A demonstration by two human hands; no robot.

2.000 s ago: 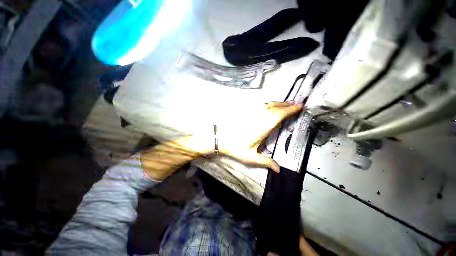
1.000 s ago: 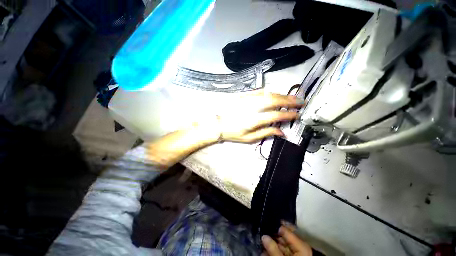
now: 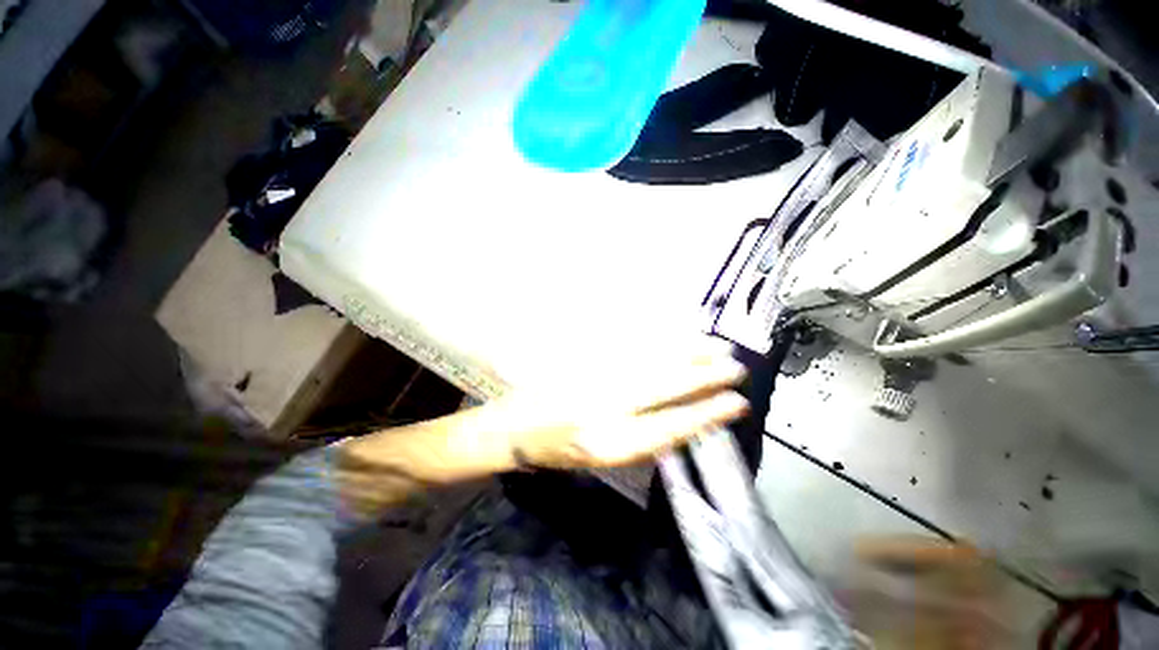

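Note:
My left hand (image 3: 623,413) reaches in from the left, fingers together and blurred, at the upper end of a grey-white striped piece (image 3: 737,533). This piece slants down to the right over the black fabric (image 3: 759,381); the thumb's grip is hidden. Another striped piece (image 3: 750,290) lies on the table beside the machine head, its lower end near the needle area (image 3: 794,337) and the black fabric. My right hand (image 3: 921,590) is a strong blur at the lower right, apart from the striped piece; its fingers cannot be made out.
The white machine head (image 3: 915,191) stands at the right, with a ribbed silver knob (image 3: 895,400) below. Black bands (image 3: 712,155) lie behind, partly covered by the blue lamp (image 3: 604,95). Red handle loops (image 3: 1080,625) show at the lower right edge. A cardboard box (image 3: 242,343) stands left.
The striped piece that lay on the table by the black bands is now at my left hand, over the black fabric. My left hand moved down; my right hand left the fabric towards the right.

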